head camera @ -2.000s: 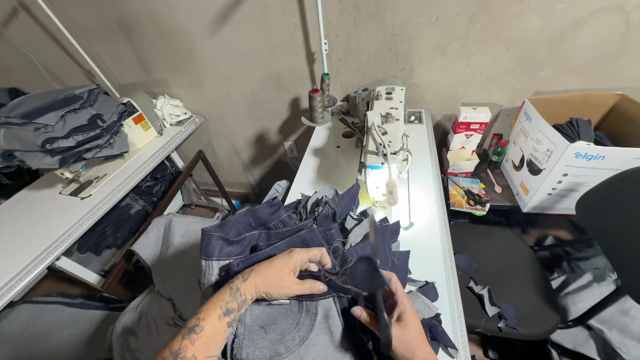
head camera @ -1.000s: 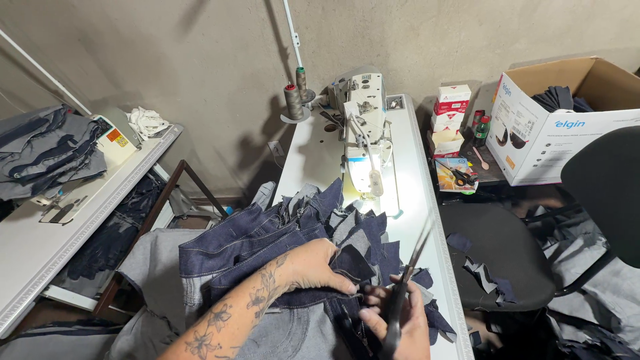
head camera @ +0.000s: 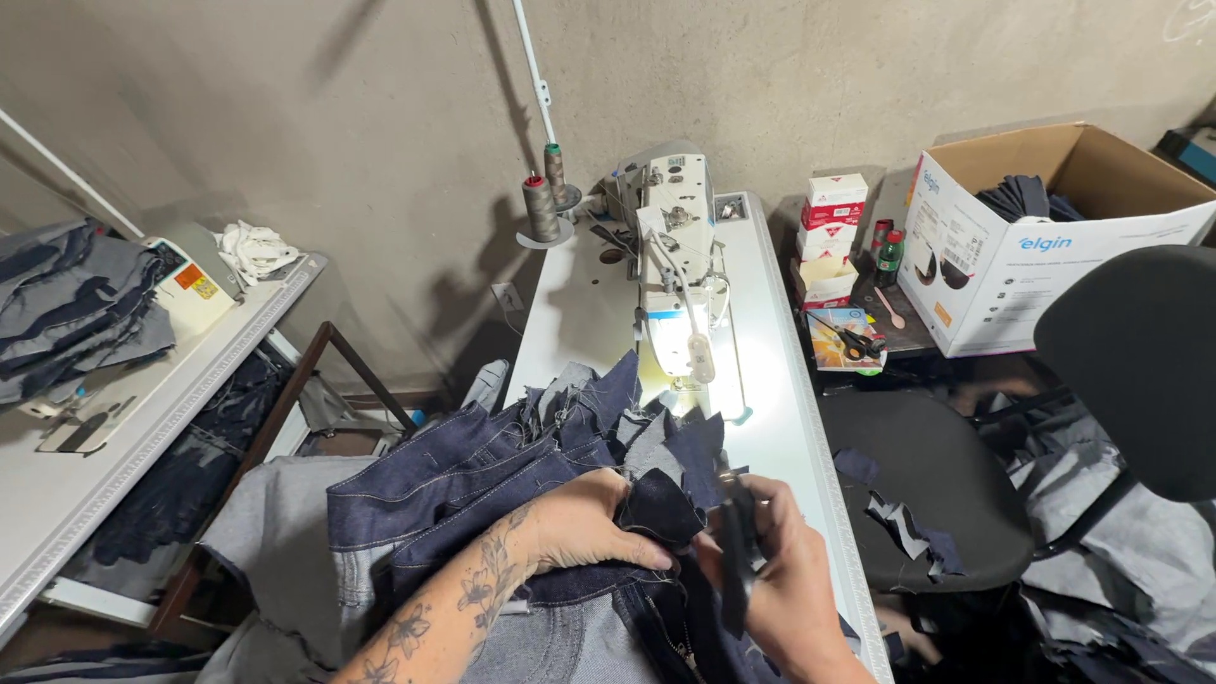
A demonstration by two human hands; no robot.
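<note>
My left hand (head camera: 584, 527) grips the waistband of a pair of dark denim trousers (head camera: 570, 594), with the thumb over its edge near the zip fly. In my right hand (head camera: 774, 570) are black-handled scissors (head camera: 736, 551); their blades are mostly hidden or blurred beside the waistband's end. Right fingertips come close to the denim, and whether they pinch it I cannot tell. More stitched denim waistbands (head camera: 418, 475) lie stacked to the left, and jagged denim scraps (head camera: 655, 442) lie beyond my hands, before the lit sewing machine (head camera: 676, 247).
Thread cones (head camera: 541, 209) stand left of the machine. At right are small boxes (head camera: 831, 228), a bottle (head camera: 888, 258), other scissors (head camera: 855, 344) and a large carton (head camera: 988, 275). A black chair (head camera: 921, 475) holds scraps. Another machine table (head camera: 190, 380) with piled denim (head camera: 76, 304) stands left.
The scissors, with their blades up and clear of the cloth one second ago, are now close to the waistband. My left hand still holds the denim.
</note>
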